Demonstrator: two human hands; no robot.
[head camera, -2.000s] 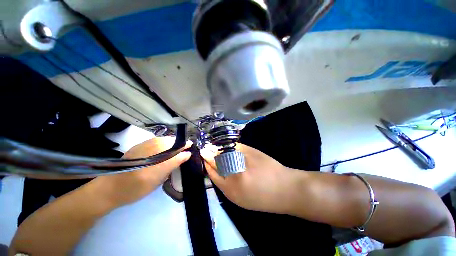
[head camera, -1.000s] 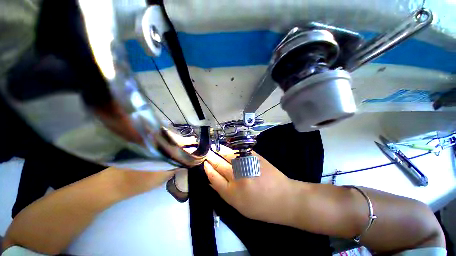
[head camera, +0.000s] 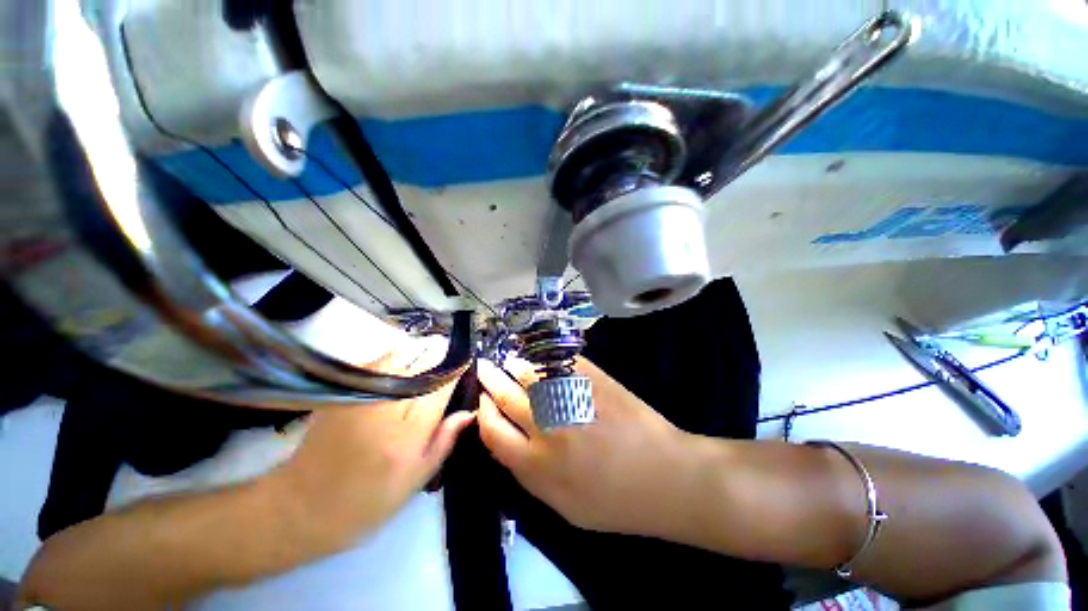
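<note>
A curved black panel (head camera: 686, 352) lies right of the needle area and runs under my right wrist toward the lap. A narrow black strip (head camera: 475, 537) hangs down between my hands over the front of the white table. My left hand (head camera: 370, 448) is at the strip's left side, its fingers on the strip near the needle area. My right hand (head camera: 573, 448) lies over the panel, its fingertips pressing the black fabric beside the strip. The ridged tension knob (head camera: 562, 402) partly covers it. The presser foot and needle are hidden behind metal parts.
The white machine head with a blue stripe (head camera: 477, 143) spans the top. A shiny curved guard (head camera: 179, 298) fills the upper left. A grey-white knob (head camera: 641, 251) juts out at centre. Thread snips (head camera: 954, 376) lie at right. Black garment bundle (head camera: 90, 466) lies at left.
My left hand has shifted down from the needle area along the strip, thumb now lower. My right hand stays nearly in place. The view has shifted, so the guard and upper knob appear elsewhere.
</note>
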